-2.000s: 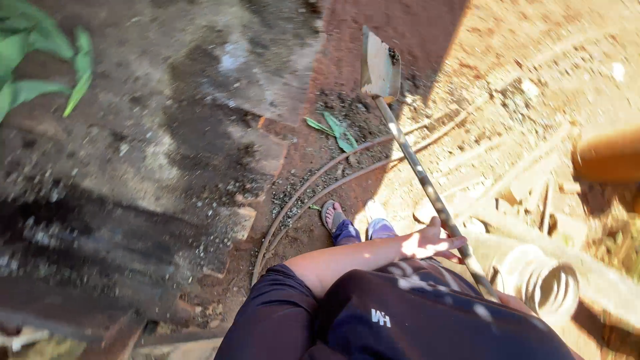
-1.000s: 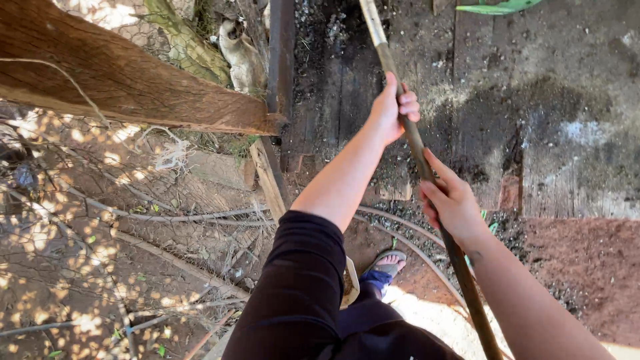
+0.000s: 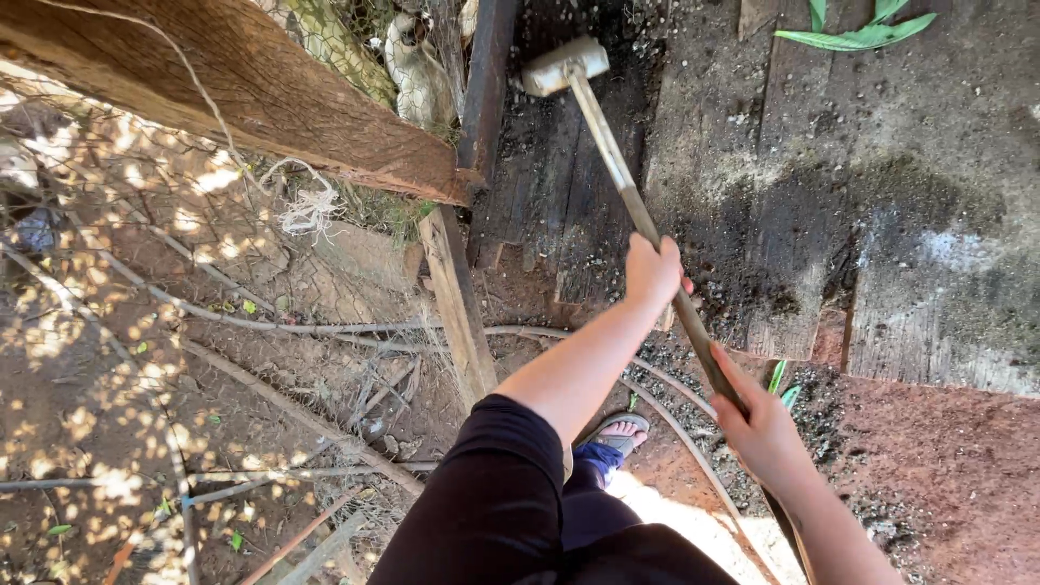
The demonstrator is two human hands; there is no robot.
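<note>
My left hand point(image 3: 654, 270) grips the middle of a long wooden handle point(image 3: 642, 213). Lower down the same handle, my right hand point(image 3: 754, 410) is closed around it. At the far end, a worn, pale metal tool head point(image 3: 566, 67), hoe- or scraper-like, lies over dark wooden boards point(image 3: 561, 171) strewn with small dark debris. The handle runs diagonally from the top centre to the lower right, its upper part pale and its lower part brown. Its bottom end is hidden behind my right forearm.
A thick wooden beam point(image 3: 268, 106) meets a dark post point(image 3: 485, 89) at the left; a light-coloured animal point(image 3: 418, 73) is behind wire mesh. A wooden stake point(image 3: 459, 305), a hose point(image 3: 691, 455) on the soil, green leaves point(image 3: 873, 36) and my sandalled foot point(image 3: 619, 431) are also in view.
The view has swung far to the left since two seconds ago. My left hand has moved along with the handle, and the tool head now shows over the dark boards beside the post.
</note>
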